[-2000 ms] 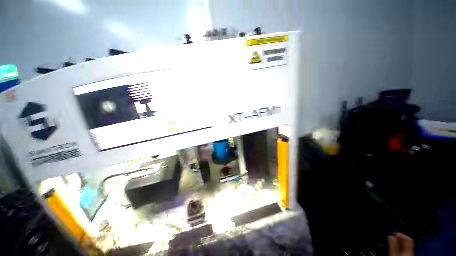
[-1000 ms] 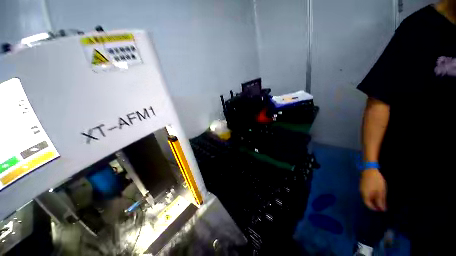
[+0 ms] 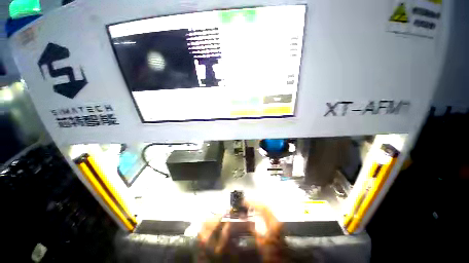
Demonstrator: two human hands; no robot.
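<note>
The small dark fixture (image 3: 237,201) stands on the bright worktable near the front edge of the machine opening. My left hand (image 3: 213,233) is at its lower left and my right hand (image 3: 267,231) is at its lower right, with fingers reaching towards it. Both hands are blurred and washed out by the light. Whether the fingers touch the fixture or hold a small part cannot be told.
The touchscreen monitor (image 3: 211,67) is above the opening. Yellow light curtain bars stand at the left (image 3: 105,192) and right (image 3: 371,189). A black box (image 3: 195,163) with a curved cable and a blue cylinder (image 3: 274,146) are inside. Black stacks (image 3: 46,205) stand at left.
The view has swung back from the right side to the machine's front and come closer. The person in black is out of view. Both my hands are now at the fixture.
</note>
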